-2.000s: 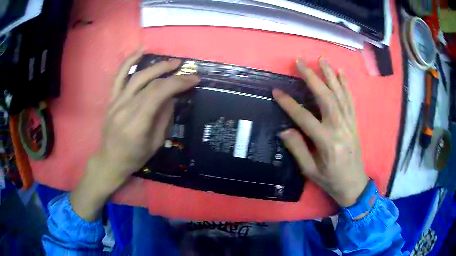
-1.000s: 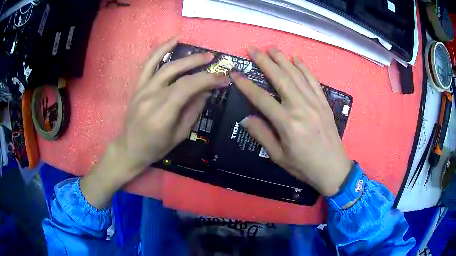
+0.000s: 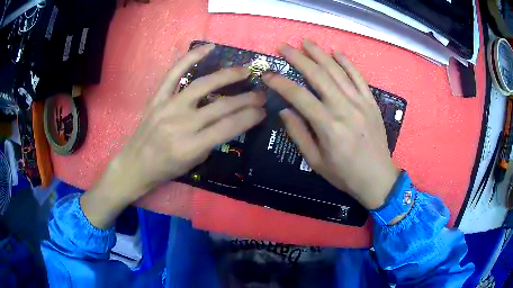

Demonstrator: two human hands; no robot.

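The opened tablet body (image 3: 315,197) lies on the red-pink mat, its innards showing, tilted slightly down to the right. The black battery pack (image 3: 264,163) with white print fills its middle, partly under my right hand. A gold-yellow patch (image 3: 259,66) shows at the tablet's upper edge. My left hand (image 3: 191,121) lies over the tablet's left part, fingers spread, fingertips near the patch. My right hand (image 3: 337,121) lies over the battery and upper edge, its index fingertip beside the patch. Both hands are bare, and I see no tool in either.
A stack of panels and white sheets (image 3: 337,28) lies at the mat's far edge. A small dark piece (image 3: 462,77) is beside it. A tape roll (image 3: 82,124) and dark boxes (image 3: 76,45) are at the left. Another roll (image 3: 502,64) and an orange-handled tool (image 3: 508,132) are at the right.
My right hand has moved left from the tablet's right end to the gold-yellow patch. My left fingers have shifted and spread over the tablet. The camera view has shifted somewhat.
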